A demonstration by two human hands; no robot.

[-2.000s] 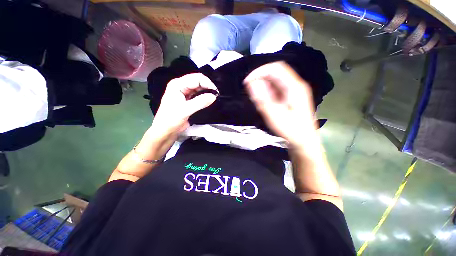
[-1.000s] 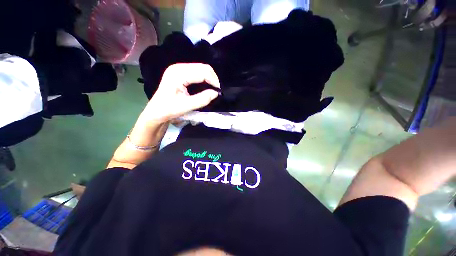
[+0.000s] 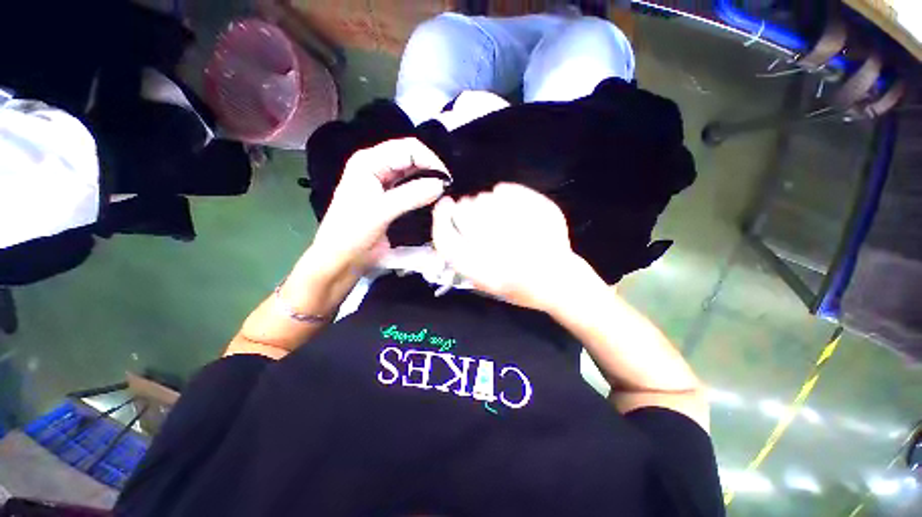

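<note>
A black, soft garment lies bunched on my lap over light blue jeans. Its white lining shows along the edge nearest my body. My left hand pinches the black fabric between thumb and fingertips. My right hand is beside it over the garment, its fingers closed together near the left fingertips. Whether the right fingers hold a needle or thread cannot be seen; that hand looks washed out by light.
A pink mesh waste basket stands on the green floor at upper left. A black and white garment pile is at the left edge. Blue crates are at lower left. A metal frame with blue edging stands at right.
My right hand reached out to the right a second ago and is now back at the garment beside my left hand. My left hand keeps its pinch.
</note>
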